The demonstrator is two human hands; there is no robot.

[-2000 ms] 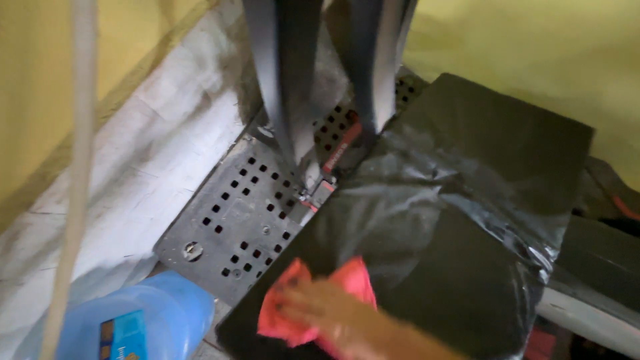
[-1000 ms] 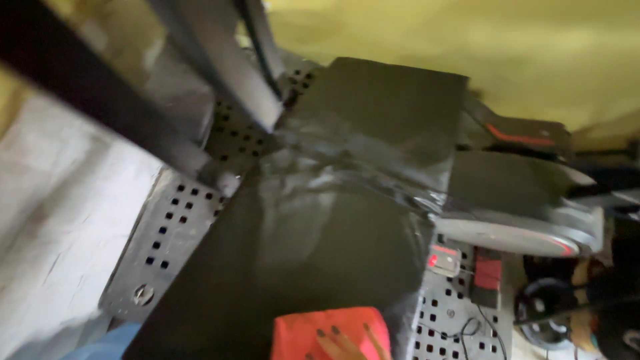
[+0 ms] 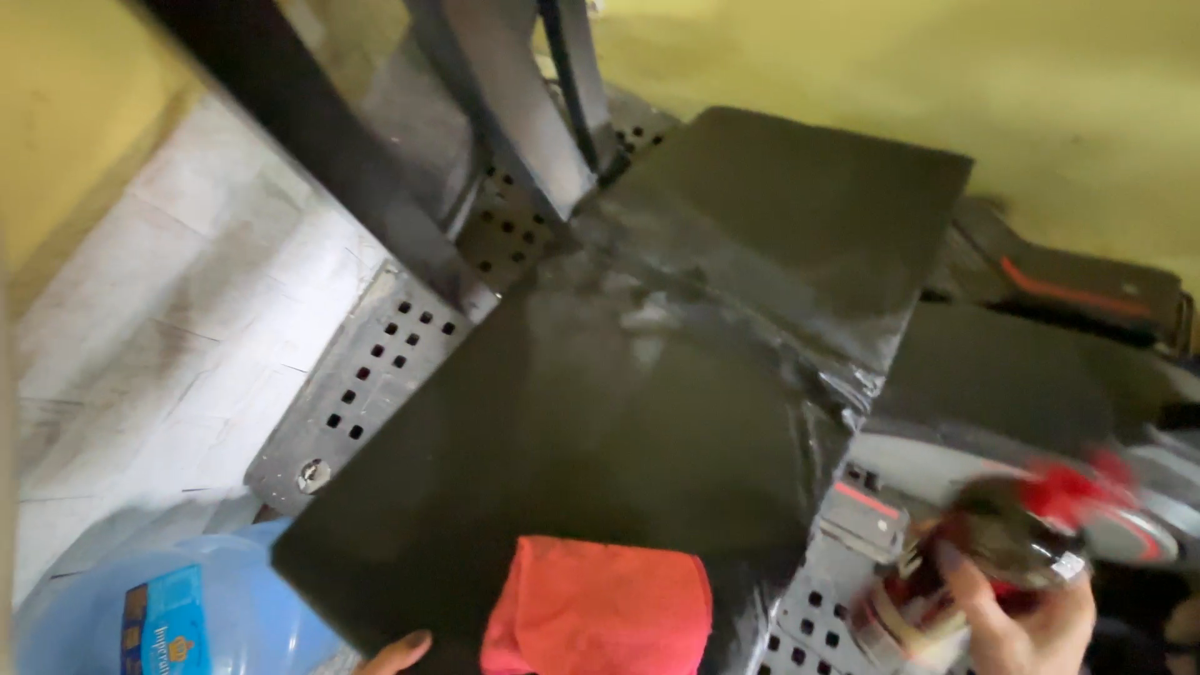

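Observation:
My right hand (image 3: 1031, 619) is closed around a dark, blurred container (image 3: 994, 553) with a red part on top, at the lower right. A folded red cloth (image 3: 600, 605) lies on the black panel (image 3: 581, 422) at the bottom centre, touched by neither hand. Of my left hand (image 3: 398, 654) only a fingertip or two shows, by the panel's lower left edge; the rest is cut off by the frame. Whether it holds anything is hidden.
Dark metal uprights (image 3: 375, 178) rise at the upper left from a perforated grey plate (image 3: 375, 375). A translucent blue container (image 3: 253, 609) with a label stands at lower left. Grey and black equipment with red trim (image 3: 1078, 281) lies at right, against a yellow wall (image 3: 891, 75).
The red cloth, under a hand in both earlier frames, now lies folded without a hand on it. My right hand now holds the dark container at the right.

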